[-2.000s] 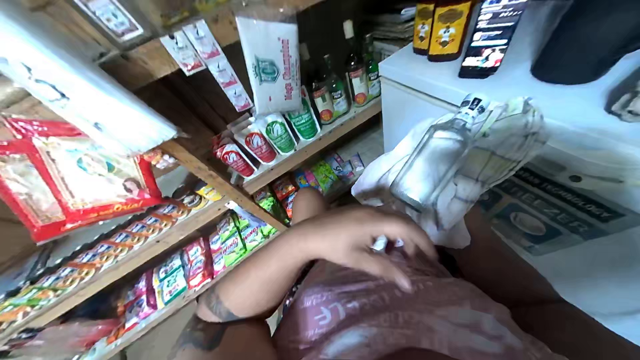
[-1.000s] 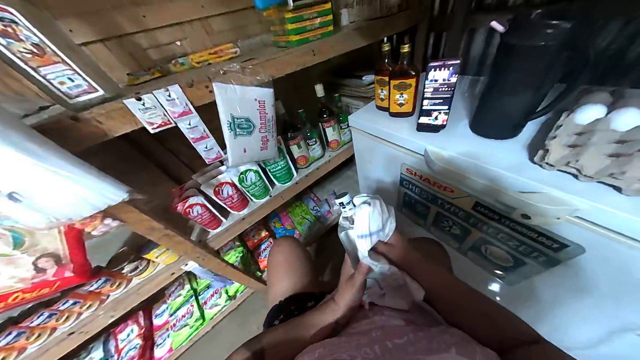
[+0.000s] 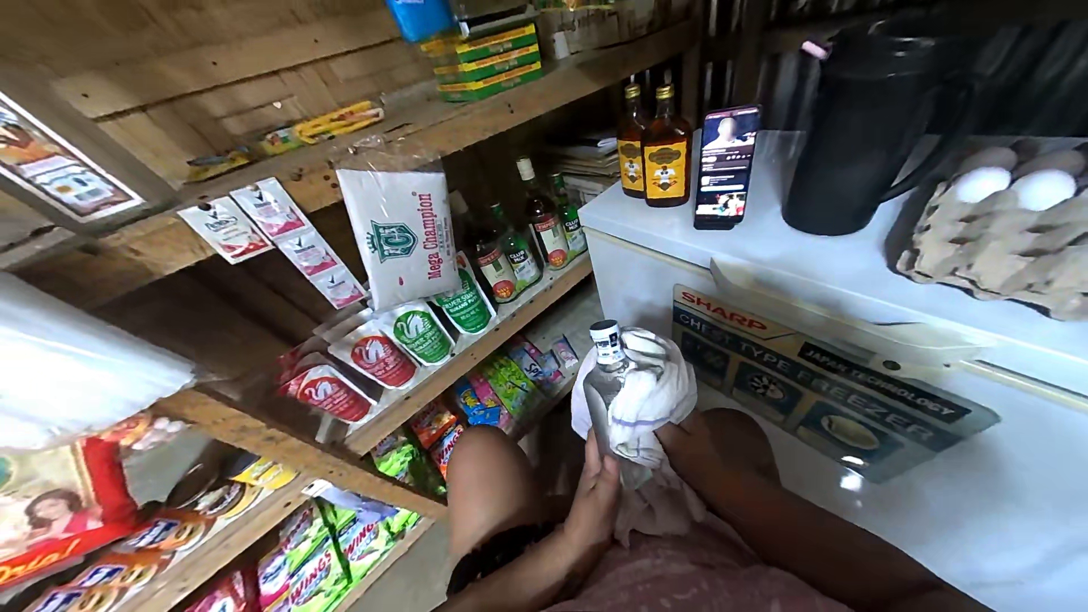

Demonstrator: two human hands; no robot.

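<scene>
A clear glass bottle (image 3: 605, 387) with a dark cap stands nearly upright over my lap. My left hand (image 3: 595, 493) holds its lower left side, fingers along the glass. A white cloth (image 3: 650, 395) with a thin blue stripe wraps the bottle's right side and hangs below it. At the cloth's right edge is my right hand (image 3: 680, 438), closed on the cloth; its fingers are mostly hidden by the folds. The bottle's base is partly covered by cloth and fingers.
A white chest freezer (image 3: 629, 255) stands at the right, bearing two amber bottles (image 3: 667, 161), a lit smartphone (image 3: 727, 170), a black pitcher (image 3: 858, 144) and an egg tray (image 3: 977, 246). Wooden shelves (image 3: 476, 348) at the left hold pouches, bottles and packets.
Two seconds ago the bottle lay tilted on the cloth beside the freezer, with one hand lower over my lap. Both hands now hold the bottle and cloth together, bottle upright. The view has shifted.
</scene>
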